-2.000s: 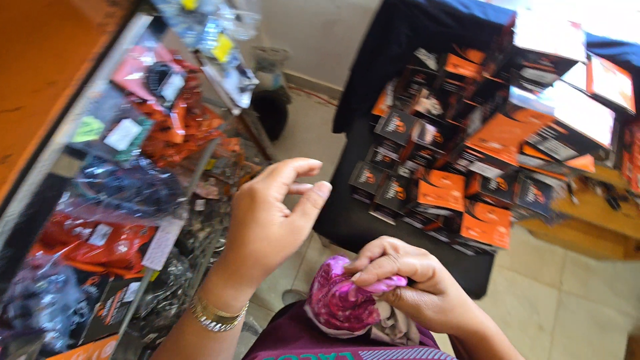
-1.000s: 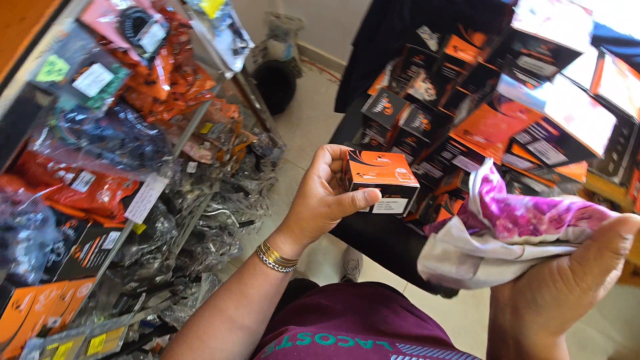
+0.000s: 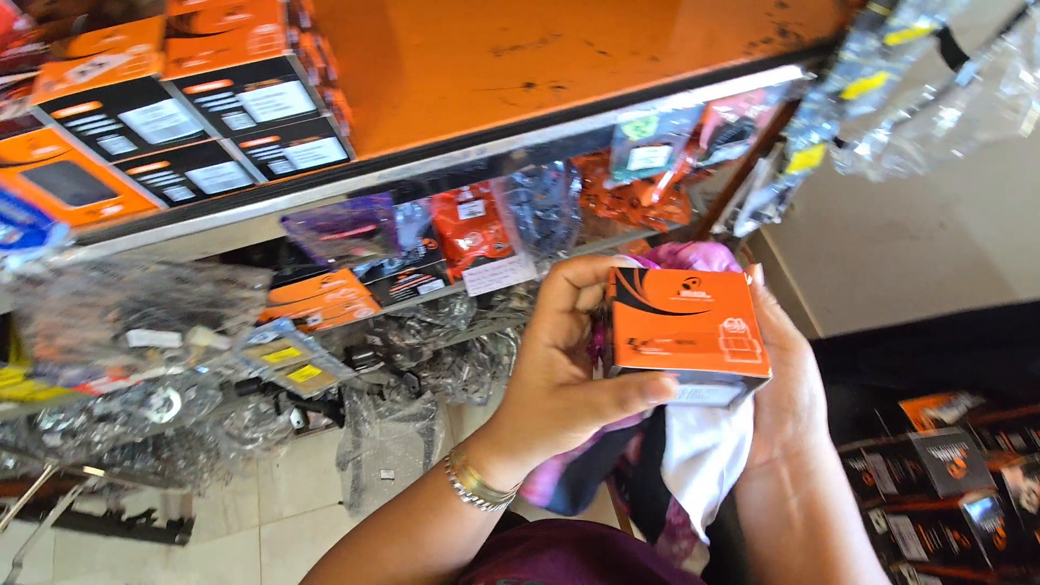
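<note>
My left hand (image 3: 569, 374) grips an orange and black cardboard box (image 3: 691, 321), its thumb along the near side and its fingers behind the left side. A pink, white and dark cloth (image 3: 707, 463) hangs behind and below the box. My right hand (image 3: 784, 382) is at the box's right side with the cloth against its palm; most of its fingers are hidden behind the box and cloth. The box's orange face, with a printed drawing, is turned up toward me.
Orange and black boxes (image 3: 236, 106) are stacked on an orange shelf top (image 3: 520, 65). Lower shelves hold plastic-bagged parts (image 3: 471, 227). More bagged items (image 3: 861, 97) hang at the upper right. Dark boxes (image 3: 934, 471) stand at the lower right.
My left hand, empty at first, took hold of the box and has brought it beside my right hand and the cloth. The view has swung left toward the orange shelf.
</note>
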